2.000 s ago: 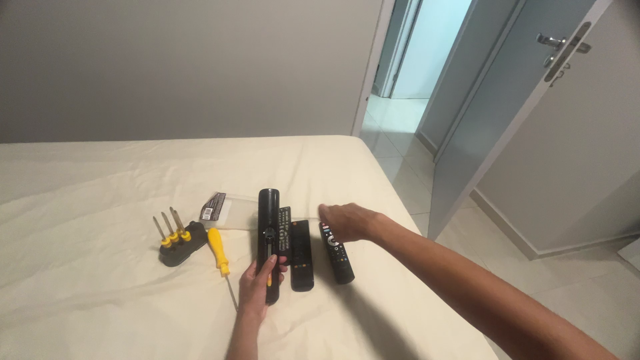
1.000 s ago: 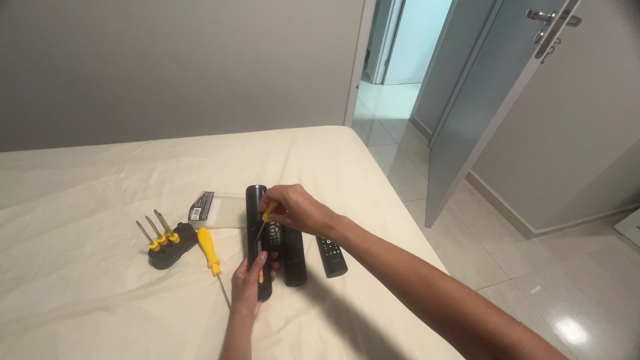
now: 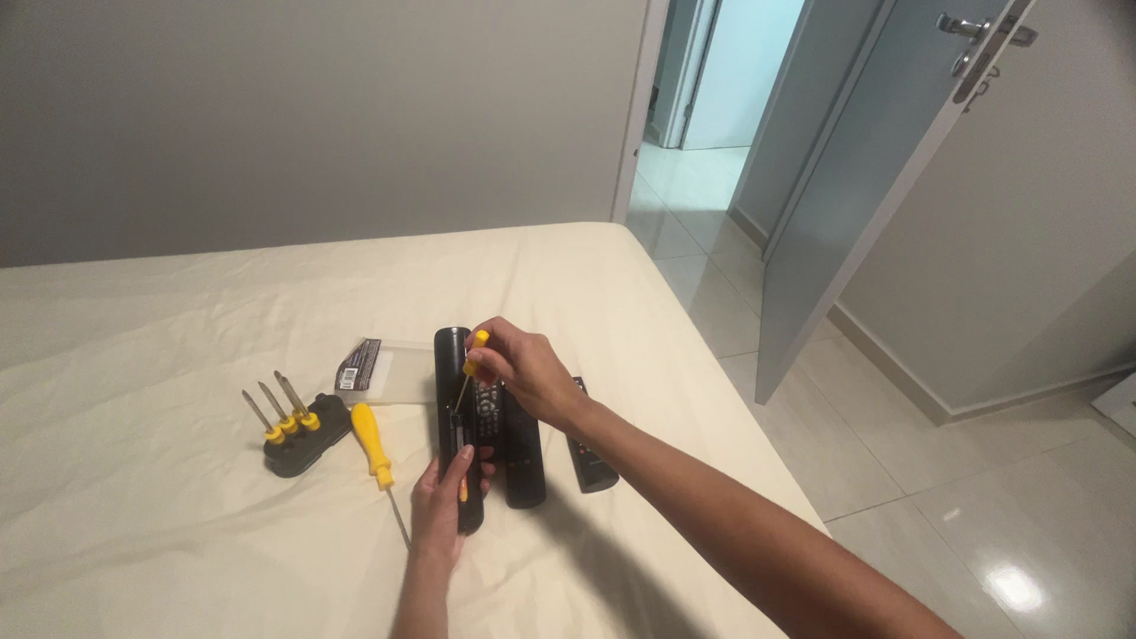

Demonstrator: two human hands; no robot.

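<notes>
My left hand (image 3: 441,501) grips the lower part of a black remote control (image 3: 451,373), whose battery bay lies uncovered with batteries in it. Between the fingers of my right hand (image 3: 524,364) is a small screwdriver with a yellow handle (image 3: 476,351); its tip points down at the remote near the upper end of the bay. Just right of the held remote lie a remote with many buttons (image 3: 489,408), a black remote (image 3: 524,461) and another one (image 3: 592,466), partly hidden by my right hand and forearm. A larger yellow-handled screwdriver (image 3: 369,439) rests to the left.
Several short screwdriver bits with yellow collars (image 3: 288,423) stand in a black holder (image 3: 306,448) at the left. Behind the remotes is a clear plastic package (image 3: 408,368) with a printed label. The bed's edge (image 3: 710,364) runs along the right, beyond it a tiled floor and an open door (image 3: 870,160).
My right hand has moved left from the rightmost remote to the held remote. The small screwdriver in it now shows plainly, its tip at the battery bay.
</notes>
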